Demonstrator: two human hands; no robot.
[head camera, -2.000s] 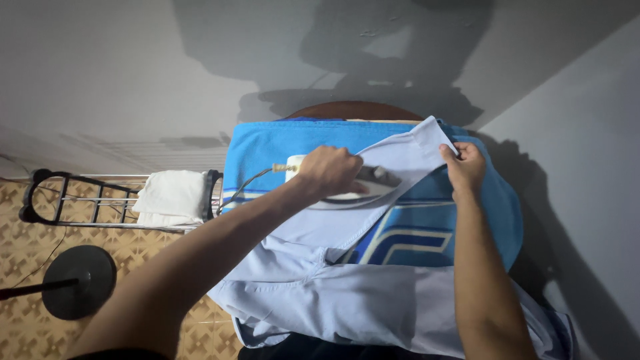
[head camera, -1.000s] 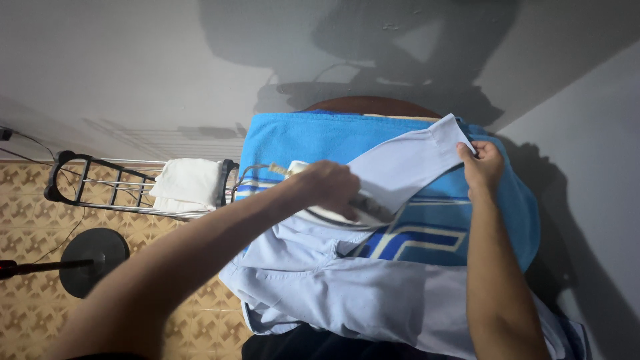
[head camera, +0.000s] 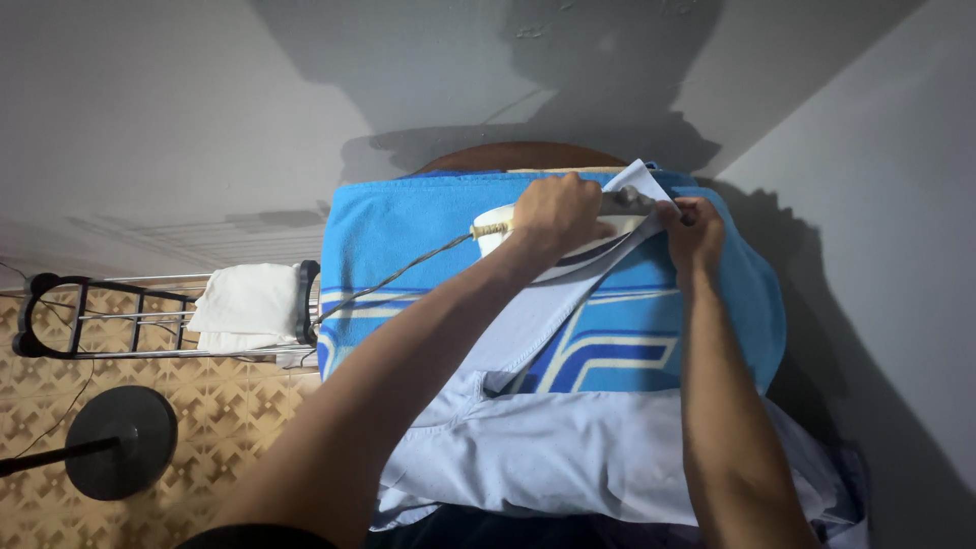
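My left hand (head camera: 560, 213) is closed around the handle of a white clothes iron (head camera: 496, 217), which lies on the collar end of a pale blue shirt (head camera: 549, 450). The iron's front end is close to my right hand (head camera: 695, 229), whose thumb and fingers pinch the edge of the collar piece near its pointed tip. A braided cord runs from the iron's rear down to the left. Beneath the shirt, a blue towel (head camera: 404, 221) with white and dark blue stripes covers a table. The shirt's body lies in folds nearest me; the iron's soleplate is mostly hidden.
The brown rounded table edge (head camera: 518, 155) shows at the back against the grey wall. On the left, a metal rack (head camera: 137, 316) with black ends carries a folded white cloth (head camera: 248, 305). A round black stand base (head camera: 122, 442) rests on the patterned floor. Another wall rises at right.
The iron in my left hand has moved up and right along the pale cloth, towards the pointed tip and my right hand. My right hand still pinches the cloth's edge.
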